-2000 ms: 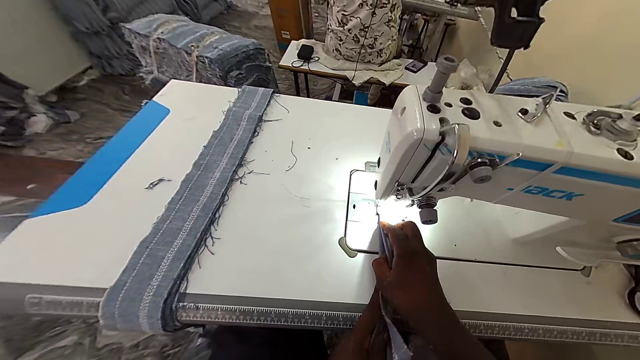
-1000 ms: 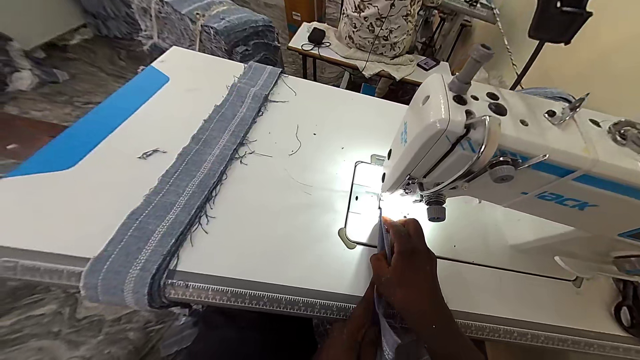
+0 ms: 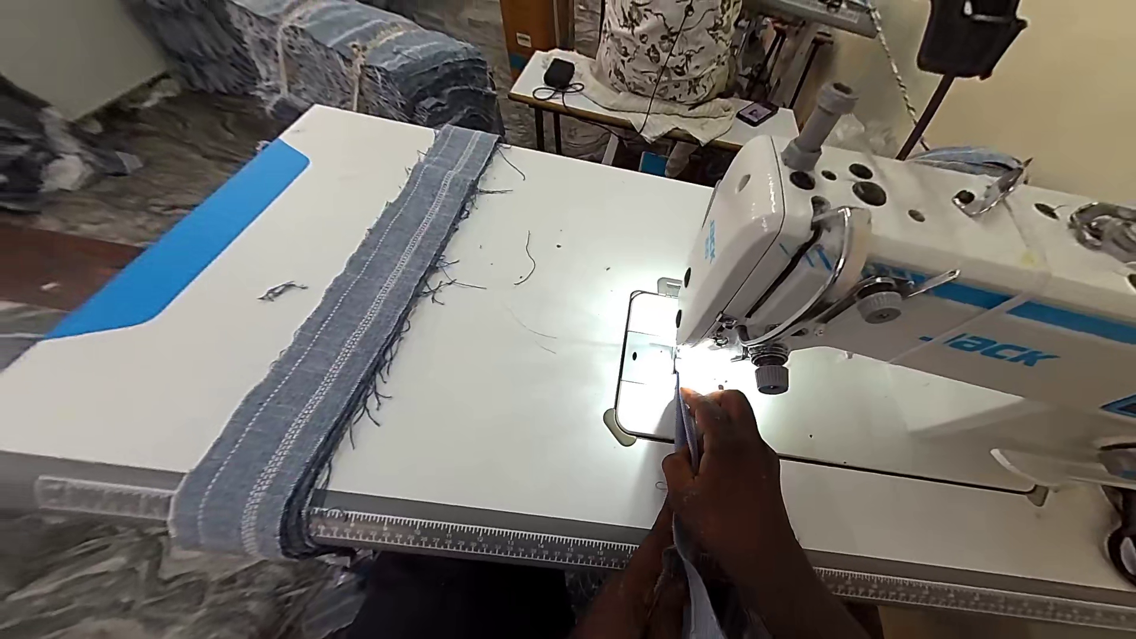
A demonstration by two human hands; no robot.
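Note:
My right hand pinches a narrow folded piece of blue denim just in front of the needle area of a white Jack sewing machine. The denim's top end meets the lit needle plate, and its lower part hangs past the table's front edge. My left hand is lower, mostly hidden behind the right hand and wrist, close to the same denim; its fingers do not show. To the left, a stack of denim strips with white stitching and frayed edges lies across the table and hangs over its front edge.
A clear ruler runs along the white table's front edge. Loose threads lie on the tabletop. Behind stand a tied denim bundle and a small table with a patterned cloth-covered object. The machine body extends to the right.

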